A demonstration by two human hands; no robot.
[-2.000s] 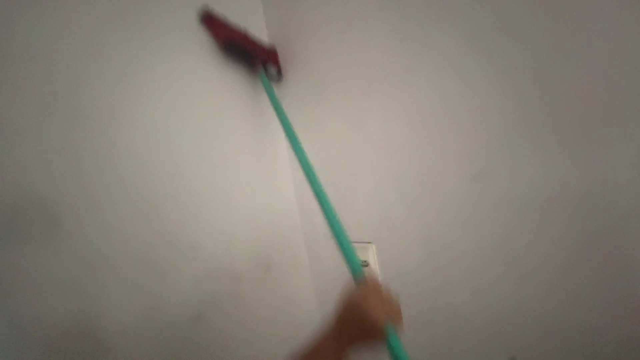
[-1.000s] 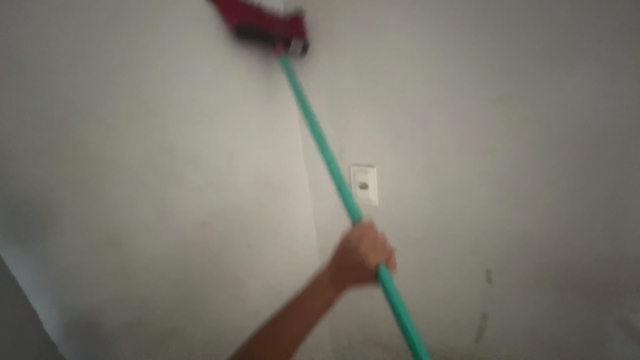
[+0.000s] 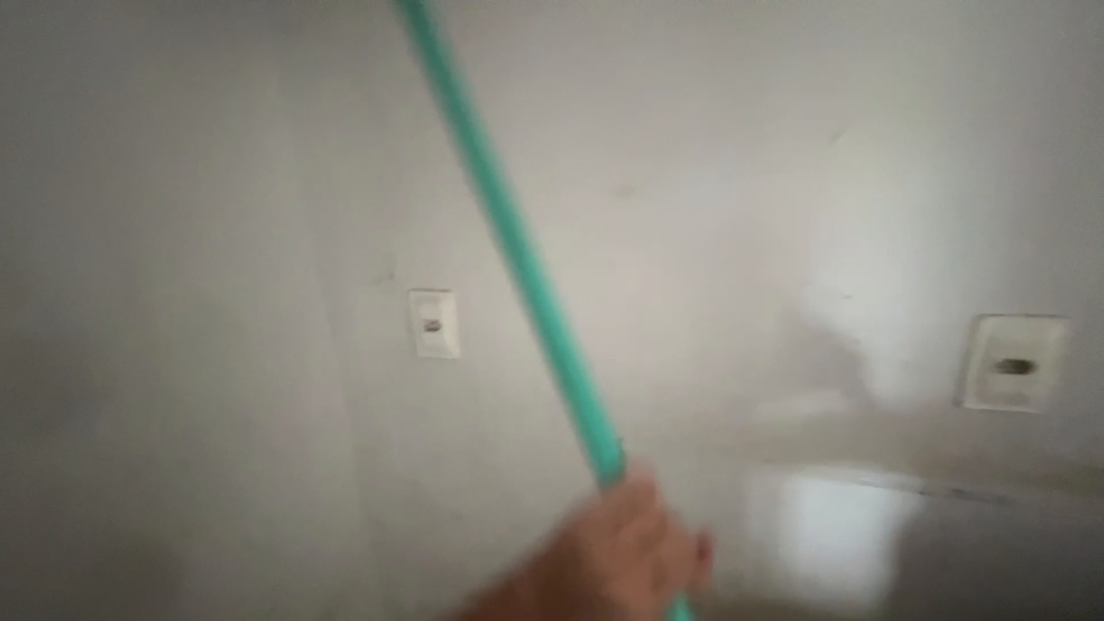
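My left hand (image 3: 634, 543), blurred by motion, is closed around a green pole (image 3: 517, 246) at the bottom centre of the view. From the hand the pole slants up and to the left, past the top edge, so its far end is out of the picture. A short piece of it shows below the fingers. My right hand is out of view.
Pale walls meet in a faint vertical corner at the left. A small white wall plate (image 3: 434, 323) sits left of the pole and a larger one (image 3: 1014, 362) at the far right. Light patches and dark marks show on the right wall (image 3: 733, 216).
The view has turned right and down, bringing a second wall plate into sight. The dark red head at the pole's upper end, visible in both earlier frames, is out of view. My left hand still grips the pole.
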